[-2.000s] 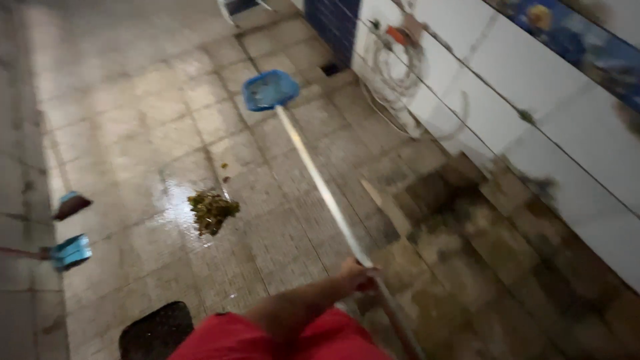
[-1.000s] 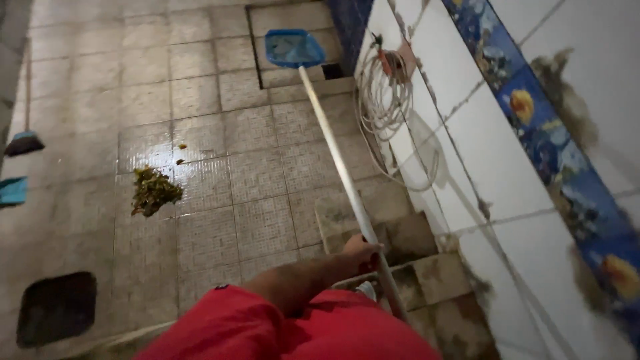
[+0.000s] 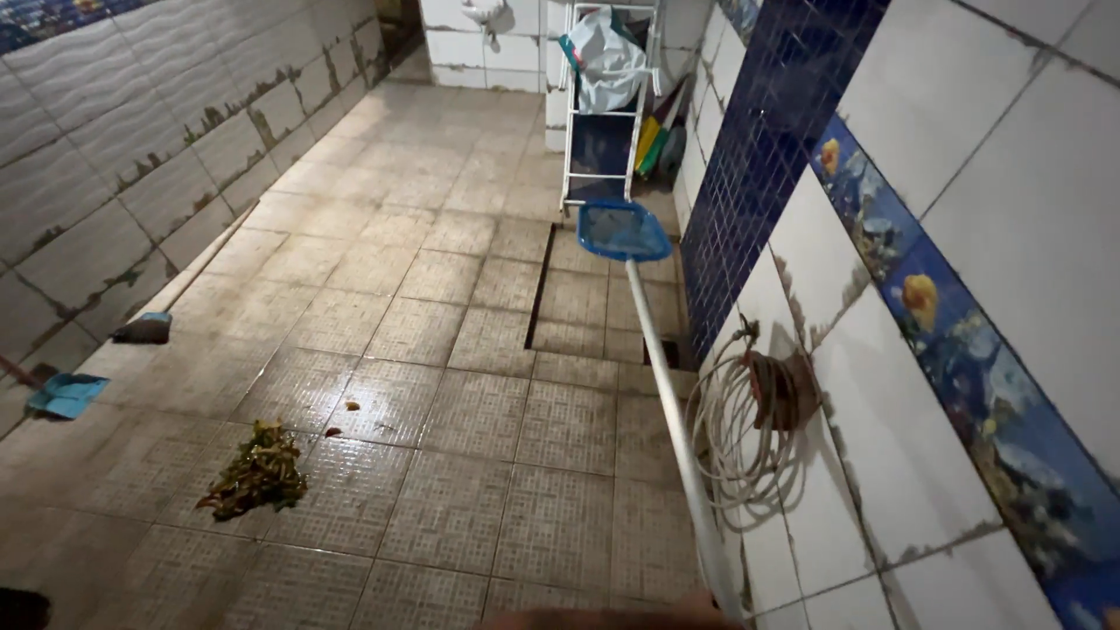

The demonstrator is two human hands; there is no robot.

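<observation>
A blue-framed pool skimmer net [image 3: 623, 231] is at the far end of a long pale pole [image 3: 667, 376], in front of a folding ladder. At the bottom edge, my left hand [image 3: 704, 606] is wrapped around the pole; only a small part of the hand and the blurred forearm show. My right hand is out of view. A wet heap of brown and green leaves [image 3: 258, 472] lies on the tiled floor to the left, with a couple of loose leaves [image 3: 352, 406] beside it.
A coiled hose [image 3: 744, 437] hangs on the right wall. The white-framed ladder [image 3: 569, 157] carries a pale plastic bag [image 3: 606, 66]. By the left wall are a broom [image 3: 143, 329] and a blue dustpan [image 3: 68, 395]. A dark floor opening [image 3: 662, 353] lies near the right wall.
The view has tilted up, showing more of the far floor and the ladder. My left hand, still on the pole, has slipped to the bottom edge of view.
</observation>
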